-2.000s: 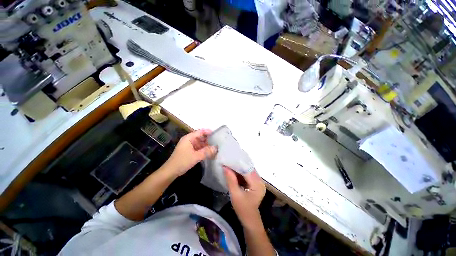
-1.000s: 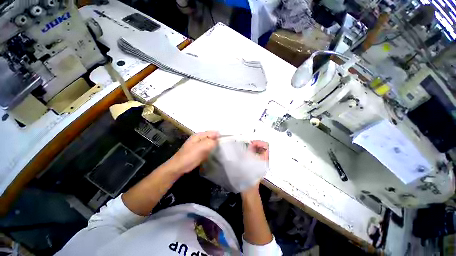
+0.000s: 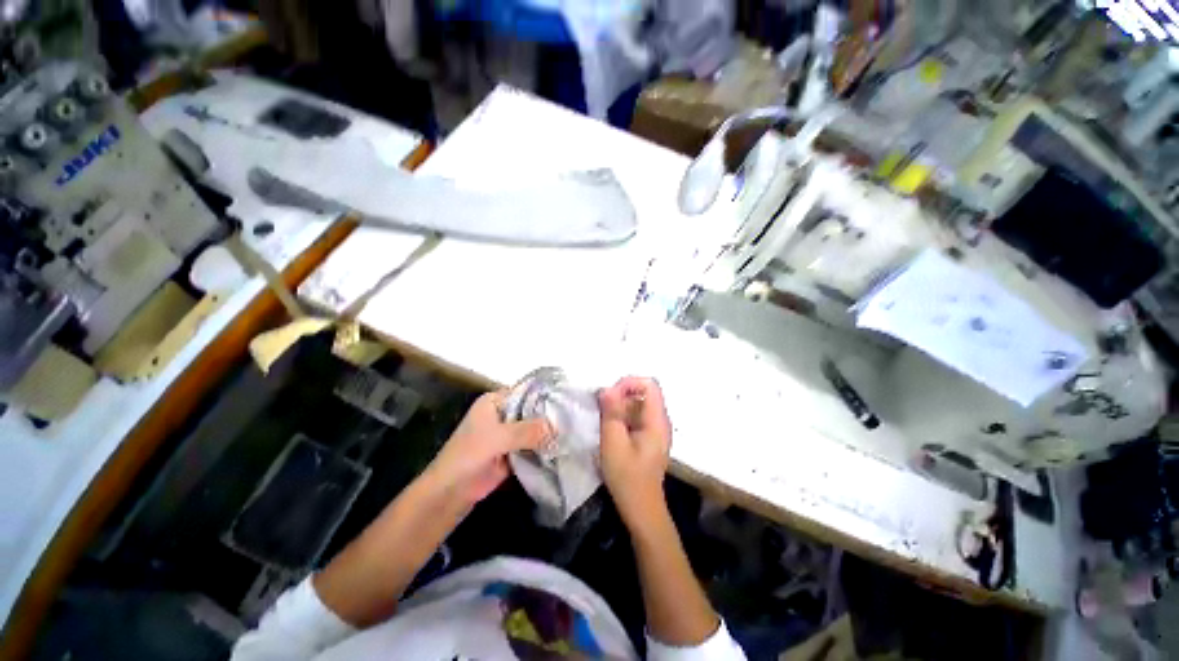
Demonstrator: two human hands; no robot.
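Observation:
A pale grey-white garment piece (image 3: 561, 455) is bunched up over the lap at the table's front edge. My left hand (image 3: 481, 446) is closed on its left side. My right hand (image 3: 636, 433) is at its right side with curled fingers. Blur hides whether these fingers grip the cloth or a small tool. A stack of curved pale panels (image 3: 517, 211) lies on the table, left of the sewing machine's needle area (image 3: 685, 304).
The white table (image 3: 556, 304) has a wooden front edge. A lamp (image 3: 702, 178) stands by the sewing machine. Paper sheets (image 3: 970, 329) and a dark slim tool (image 3: 851, 394) lie at right. A JUKI machine (image 3: 97, 194) is at left. A tan strip (image 3: 287, 338) hangs at the table's left edge.
The piece has gone from spread out to bunched up. My right hand has come out from behind the cloth to its right side. The camera view has shifted and is more blurred.

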